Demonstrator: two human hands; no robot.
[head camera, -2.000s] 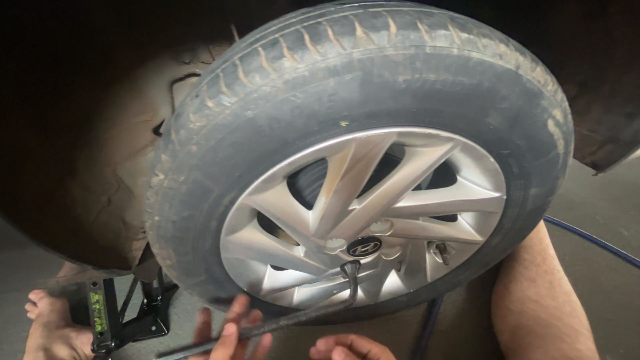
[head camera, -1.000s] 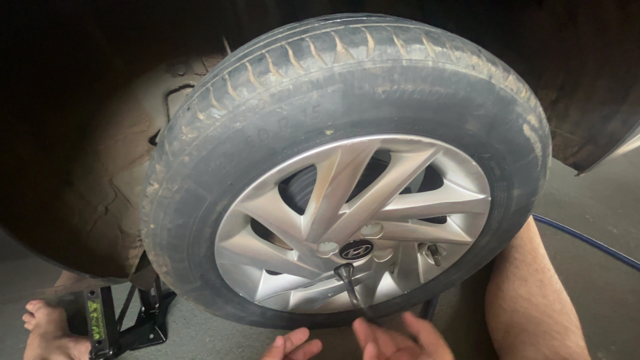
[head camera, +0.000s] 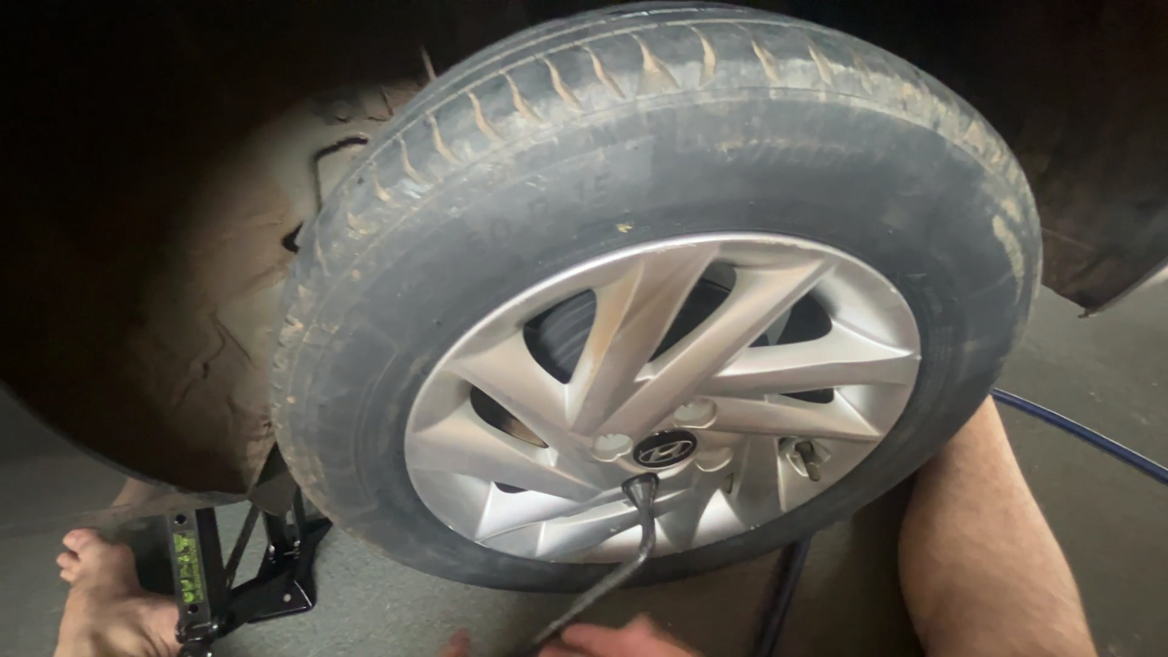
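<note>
A dirty car tire on a silver alloy wheel rim with a Hyundai cap fills the middle. An L-shaped lug wrench has its socket on the wheel just below the cap, and its handle runs down and left to the bottom edge. My right hand is at the bottom edge with its fingers at the wrench handle; most of it is cut off, so its grip is unclear. Of my left hand, only a blurred fingertip shows, left of the handle.
A black scissor jack stands at the lower left beside a bare foot. A bare leg is at the right of the tire. A blue hose crosses the floor. The dark wheel arch surrounds the tire's top and left.
Two seconds ago the wrench handle pointed farther left; one second ago it pointed down and slightly right. Now it slants down and left again. Both hands have moved lower, mostly out of view.
</note>
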